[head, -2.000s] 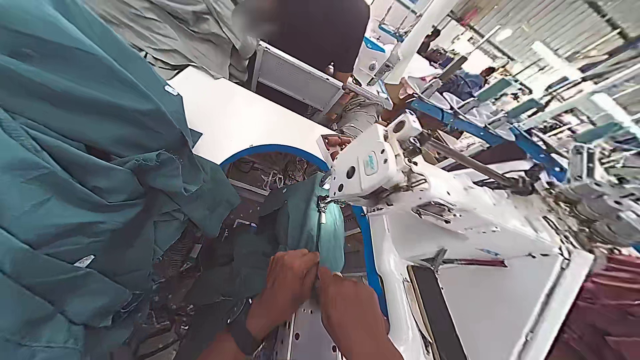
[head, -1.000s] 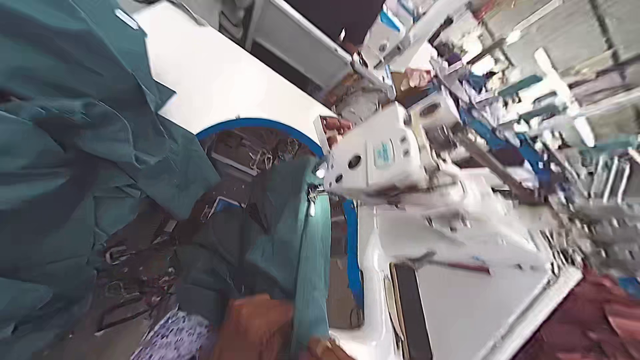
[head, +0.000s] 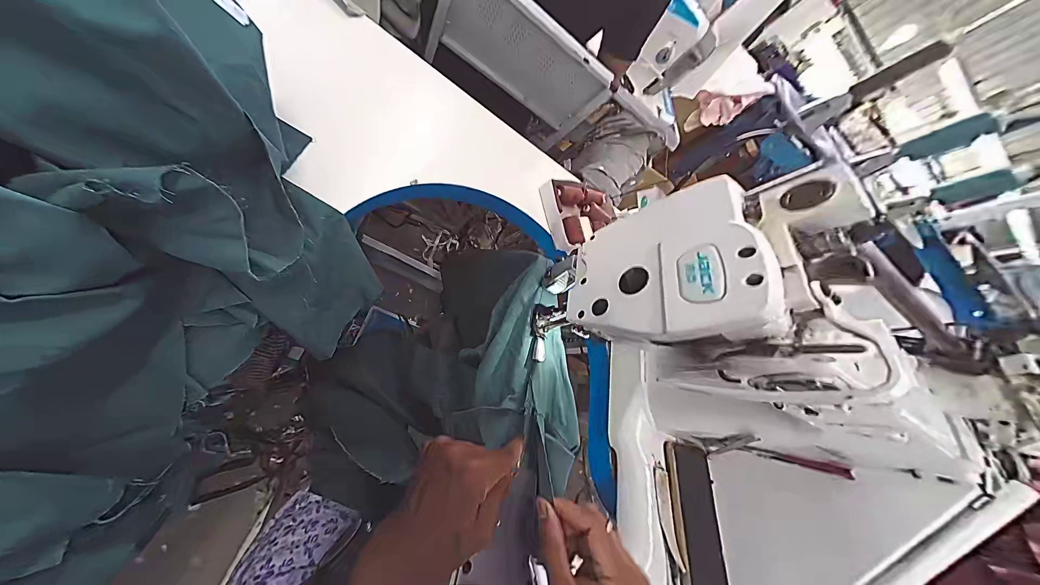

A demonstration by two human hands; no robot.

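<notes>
A white Jack sewing machine [head: 682, 268] reaches in from the right, its presser foot [head: 543, 325] down on teal fabric [head: 512, 366] that hangs over the narrow arm. My left hand [head: 455, 504] grips the teal fabric on the left of its seam, below the foot. Pinched between the thumb and fingers of my right hand [head: 581, 540] is the fabric's edge, just right of the seam and close to the bottom of the view. The two hands are apart, with a strip of the cloth between them.
A large heap of teal cloth [head: 122, 244] lies at the left, partly over the white table [head: 406, 106] with its blue curved edge. A small tray [head: 561, 215] of reddish-brown pieces sits by the machine head. Patterned purple cloth [head: 296, 536] shows low down. Beyond are other machines and part of a person.
Both hands have moved back up the fabric from the bottom edge since one second ago, and both now show gripping it. The view has shifted and come closer to the machine.
</notes>
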